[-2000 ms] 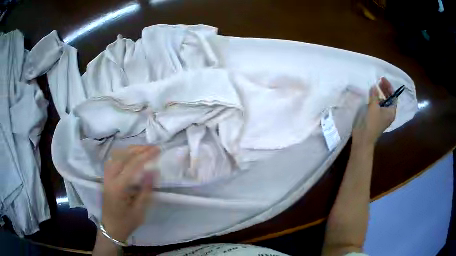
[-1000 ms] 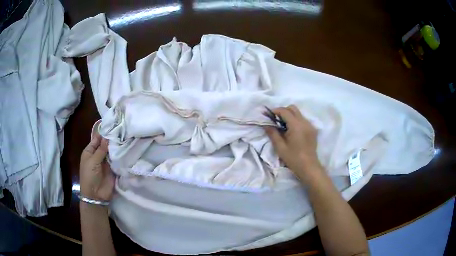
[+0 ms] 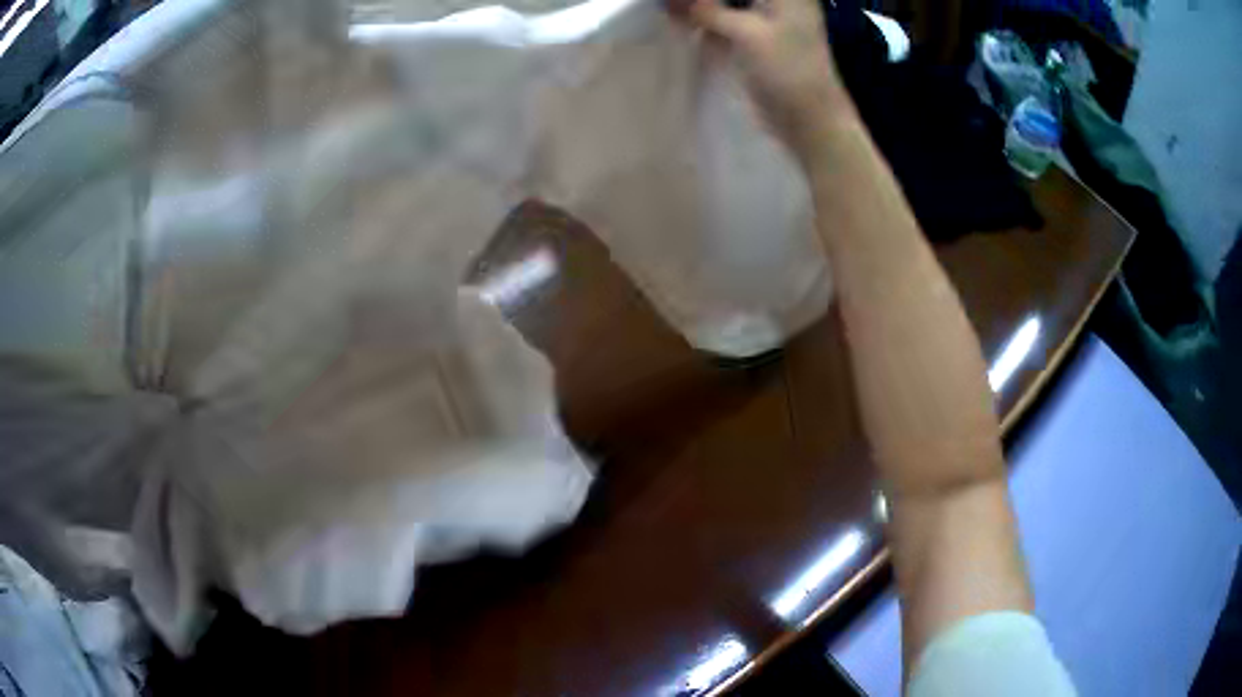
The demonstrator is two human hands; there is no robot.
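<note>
An off-white blouse fills the left and upper middle, lifted and blurred by motion, with gathered folds at its twist front on the left. My right hand is at the top edge, partly cut off, and grips the upper edge of the blouse. One sleeve hangs down below my right hand. I cannot make out the thread snips. My left hand is not in view; the cloth or the picture's edge hides it.
The glossy dark-brown table lies below and curves to a corner at the right. Dark cloth and a clear bottle are at its far right. A pale surface is at lower right. More pale cloth shows at lower left.
The blouse was spread flat and is now lifted up and to the left. My right hand has moved up to the top edge. My left hand has gone out of sight. The view has shifted right.
</note>
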